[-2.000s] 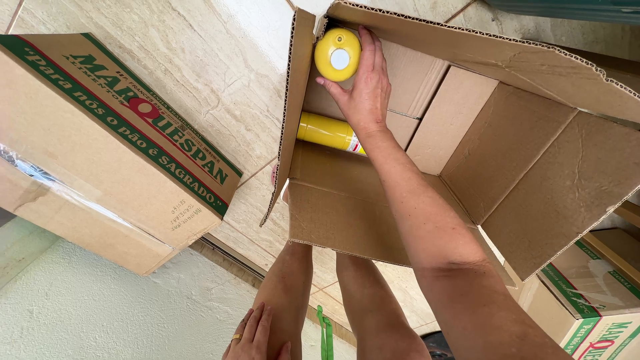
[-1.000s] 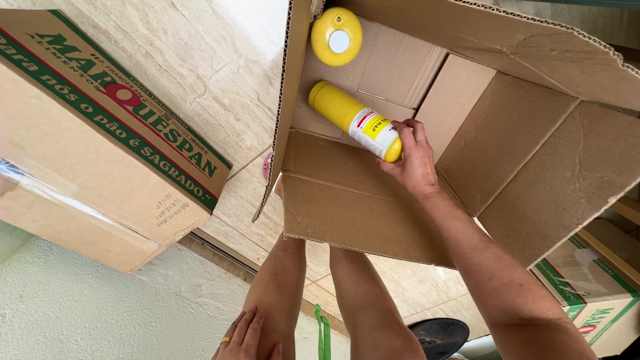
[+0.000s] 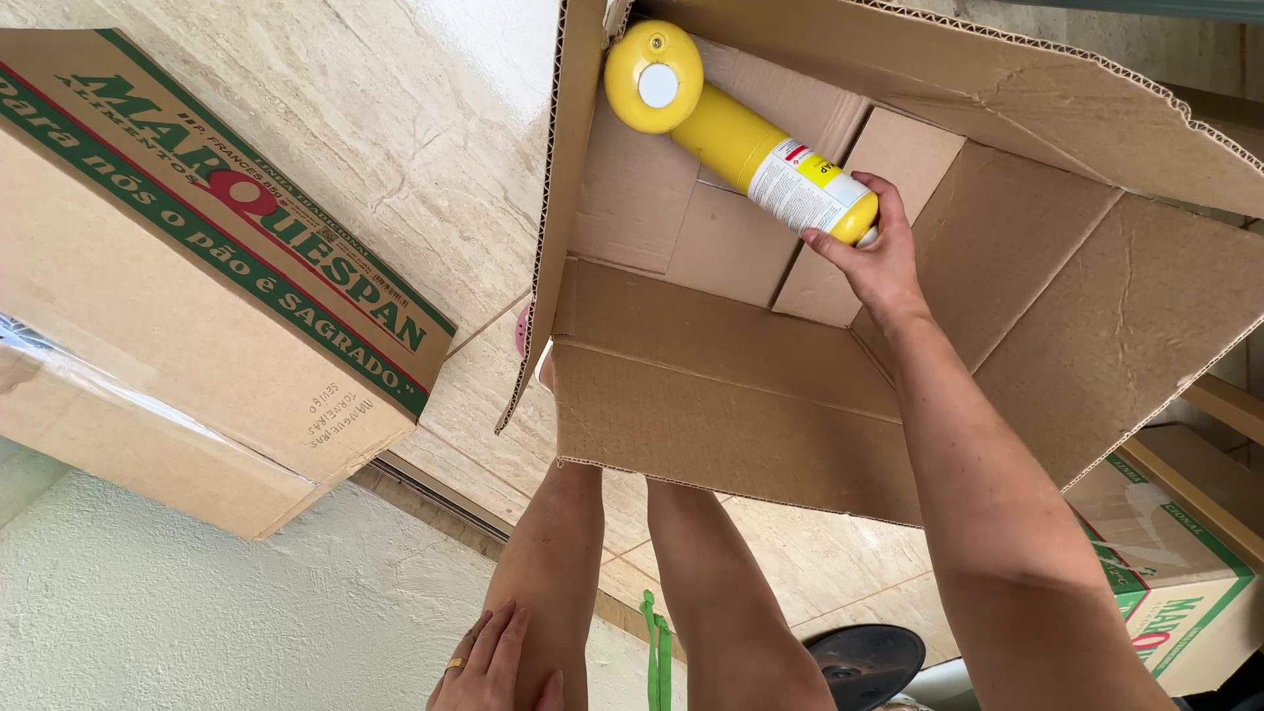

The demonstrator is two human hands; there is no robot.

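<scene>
An open cardboard box stands before me, its flaps spread. Inside, my right hand grips the rounded end of a yellow gas cylinder that lies tilted, its white label facing up. The cylinder's far end meets or passes under a second yellow cylinder in the box's upper left corner, seen end-on with a white disc on it. My left hand, with a ring on one finger, rests on my leg and holds nothing.
A closed, taped cardboard box with printed green bands is at the left. Another printed box sits at the lower right, near wooden slats. A black round disc and a green strap are low in view.
My right hand has moved from the end-on cylinder to the lying one and gripped it. That cylinder, earlier near the box's left side, now reaches further right and slants.
</scene>
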